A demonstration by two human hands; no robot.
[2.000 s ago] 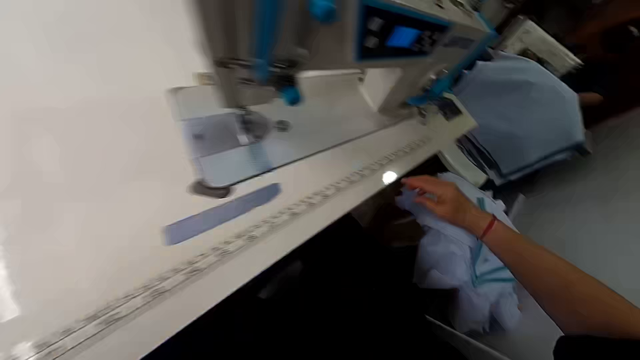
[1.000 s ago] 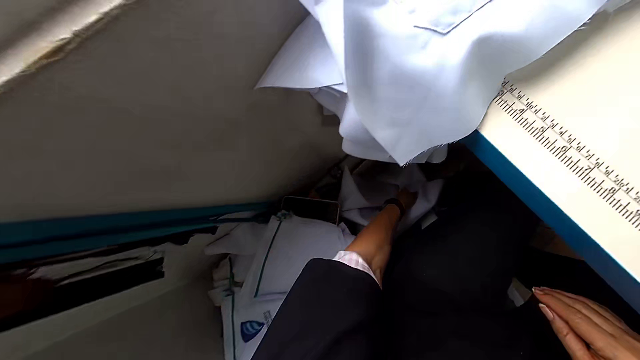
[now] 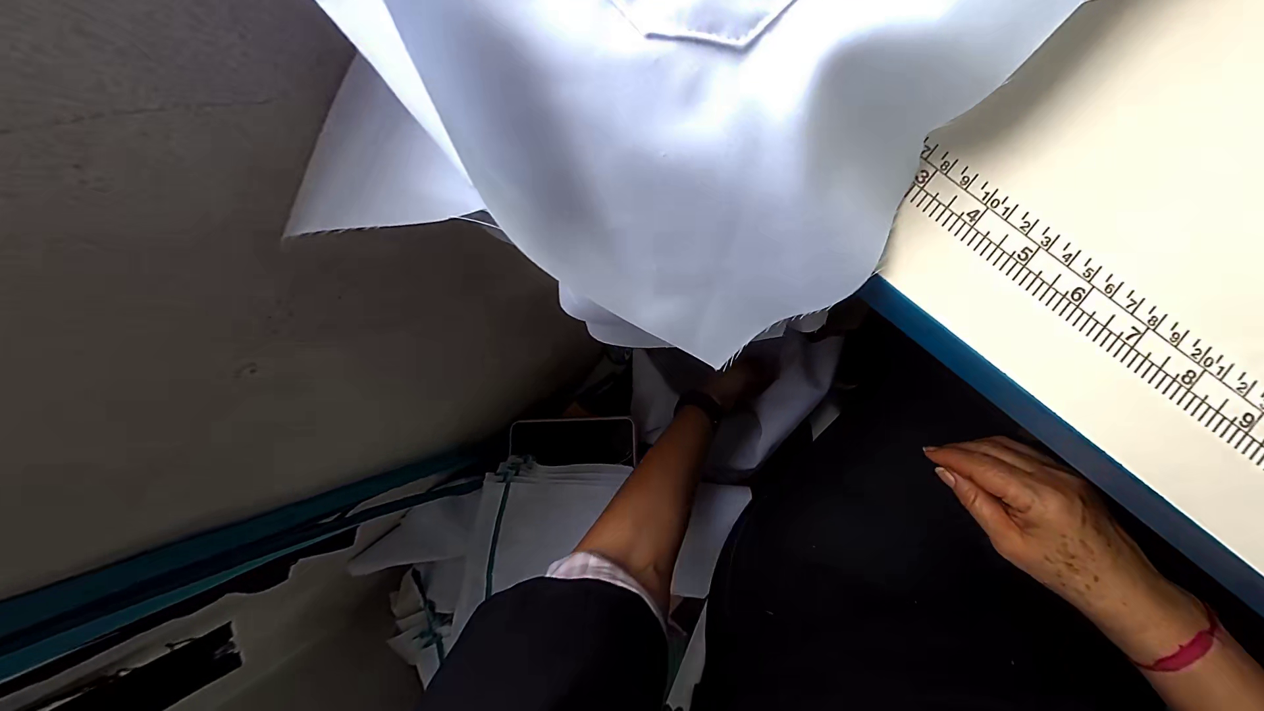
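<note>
My left hand point(image 3: 746, 383) reaches down into shadow beside crumpled white cloth point(image 3: 790, 395). A dark band is on its wrist, and its fingers are too dark and covered to tell their grip. Above it, a large white fabric piece point(image 3: 671, 188) with a stitched pocket-like patch hangs over the corner of a pale sewing table point(image 3: 1116, 128) and partly hides the hand. My right hand point(image 3: 1027, 509), with a red band at the wrist, hovers over dark clothing just below the table's blue edge. It holds nothing; its fingers lie loosely extended.
A stack of white fabric pieces point(image 3: 553, 494) with green trim lies at the lower middle, next to a thin metal frame point(image 3: 573, 423). A grey surface point(image 3: 197, 296) with a teal edge fills the left. A printed ruler scale point(image 3: 1086, 296) runs along the table.
The view has swung from the sewing machine to the table's edge and the cloth below. Since one second ago, my right hand has come further into view; my left hand stays low by the cloth.
</note>
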